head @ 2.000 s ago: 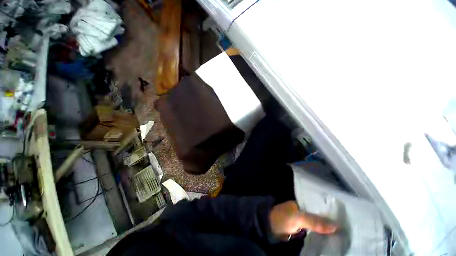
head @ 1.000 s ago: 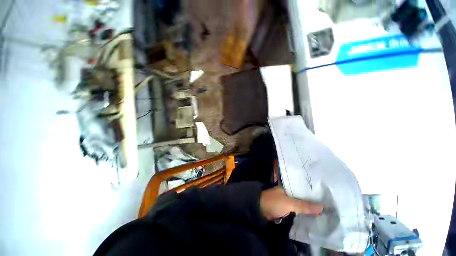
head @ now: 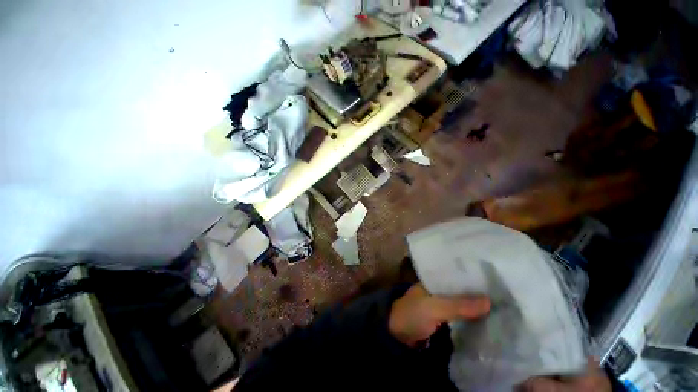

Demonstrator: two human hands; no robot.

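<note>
A white cloth piece, curved and slightly blurred, is held up in front of me at the lower right. My left hand grips its left side, with the thumb lying on top. My right hand is at the cloth's lower right edge with its fingers on it. It is partly cut off by the bottom of the picture. The fingers under the cloth are hidden.
A cream sewing table with a machine and grey-white cloth stands ahead. White scraps lie on the speckled floor. A wooden bench is at the right, and the white table's edge curves at far right.
The view has swung left, toward the other sewing table. The stacked dark panels and the blue-striped machine head are out of view. My right hand has appeared at the cloth; my left hand keeps its grip.
</note>
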